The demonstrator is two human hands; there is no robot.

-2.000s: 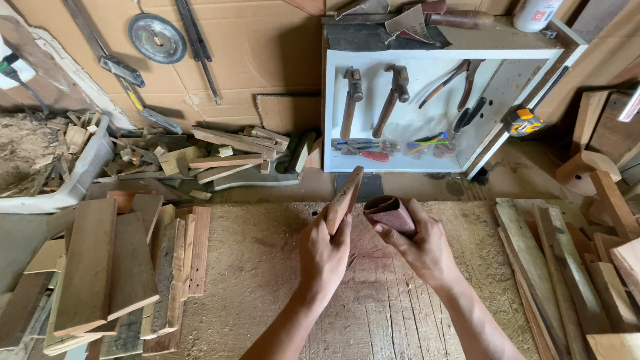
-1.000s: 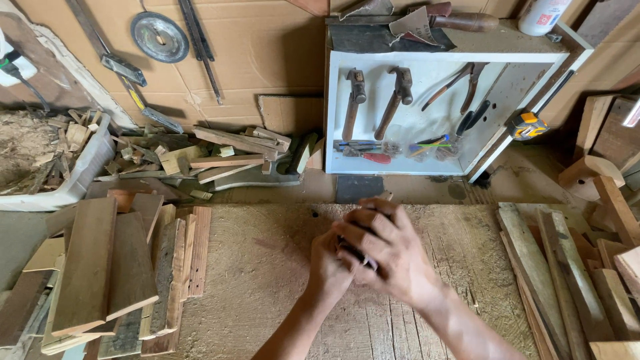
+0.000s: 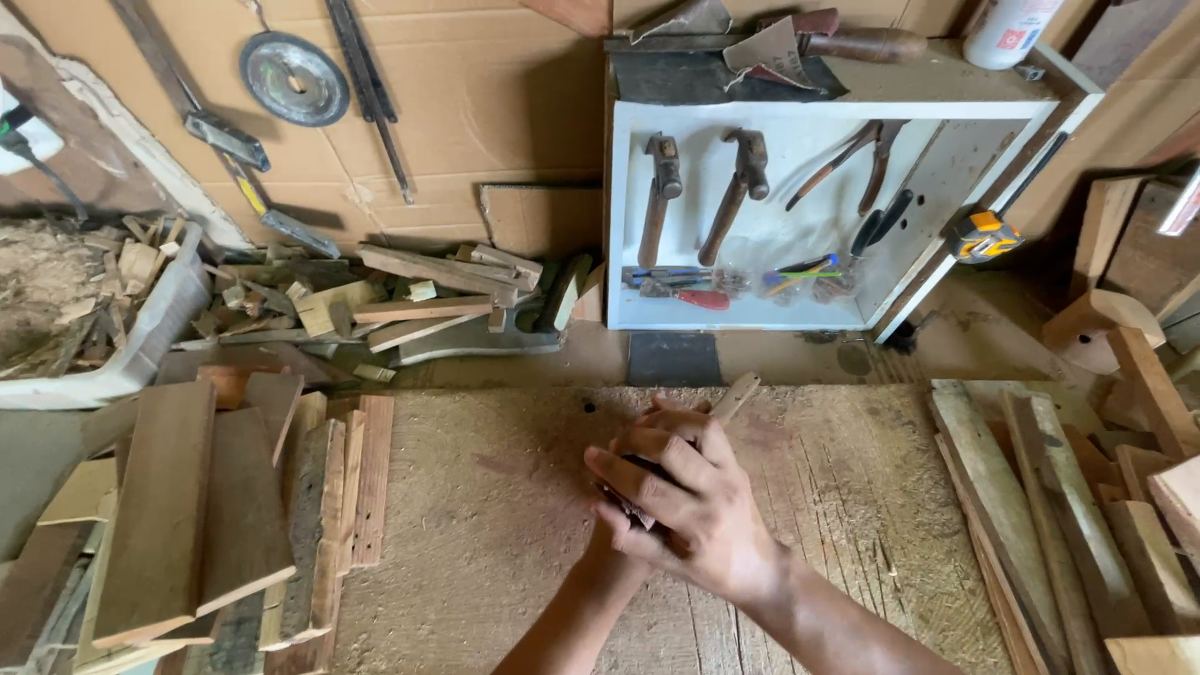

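Observation:
Over the wooden workbench top [image 3: 487, 562], my two hands meet around a small piece of wood [image 3: 734, 397], whose narrow end sticks out past the fingers at the upper right. My right hand [image 3: 694, 497] lies on top and presses dark reddish sandpaper [image 3: 630, 506] around it; only the sheet's edge shows between the fingers. Beneath it, my left hand [image 3: 626, 534] is mostly hidden, and its grip on the wood is largely covered by the right hand.
Stacked wood offcuts [image 3: 159, 506] stand at the left, more boards [image 3: 1069, 506] at the right. Behind the bench is a white tool cabinet [image 3: 750, 319] with hammers [image 3: 741, 197] and pliers [image 3: 867, 159]. A tape measure [image 3: 982, 236] hangs on its side. A plastic tub [image 3: 178, 309] holds scraps.
Two seconds ago my hands were apart, the wood in the left and rolled sandpaper in the right. They have come together, with the sandpaper now around the wood.

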